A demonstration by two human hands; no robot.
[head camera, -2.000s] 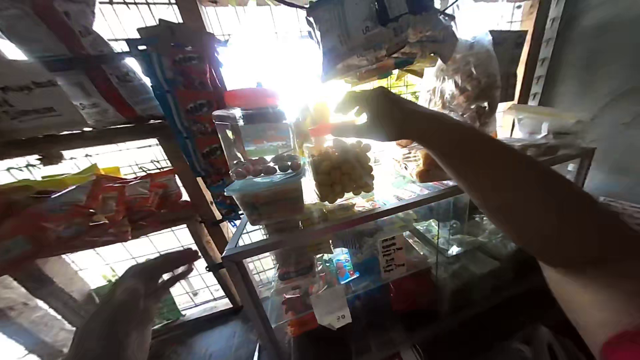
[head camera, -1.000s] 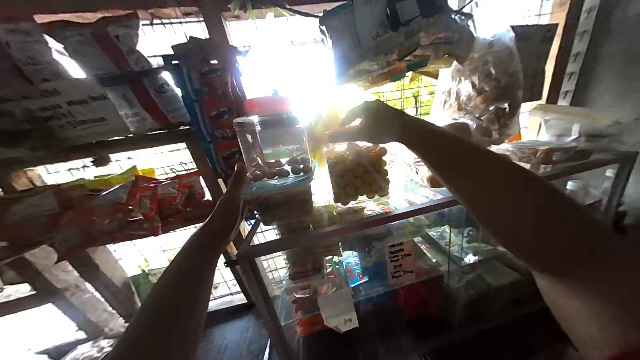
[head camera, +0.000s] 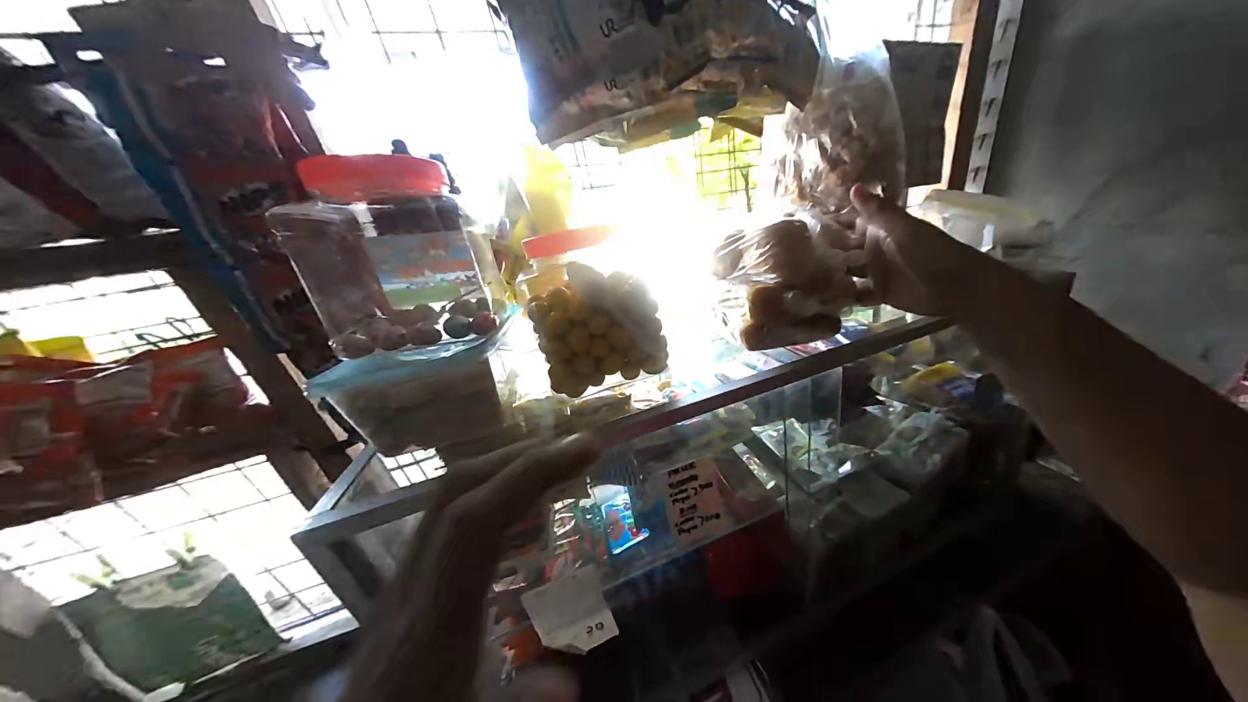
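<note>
My right hand [head camera: 902,255] reaches over the right part of a glass display case [head camera: 682,405], its fingers at a clear plastic bag of brown round goods [head camera: 790,278]; whether they grip it is unclear. My left hand [head camera: 487,507], blurred, is held up before the case's front edge, fingers extended, nothing seen in it. Left of the bag, on the case, stands a clear jar of yellow balls with a red lid [head camera: 597,327]. Farther left a larger red-lidded clear jar [head camera: 400,263] with a few balls rests on a plastic tub with a bluish lid [head camera: 409,390].
Snack packs [head camera: 663,68] hang overhead before a bright wire-mesh window. Red snack packets [head camera: 117,414] fill a rack at the left. Another clear bag [head camera: 843,136] and a pale-lidded container [head camera: 985,224] are at the back right. Paper signs with writing [head camera: 694,502] are on the case.
My right hand has moved right, from the yellow-ball jar to the bag of brown goods. My left hand has left the side of the larger jar and is now lower, before the case. The view has shifted.
</note>
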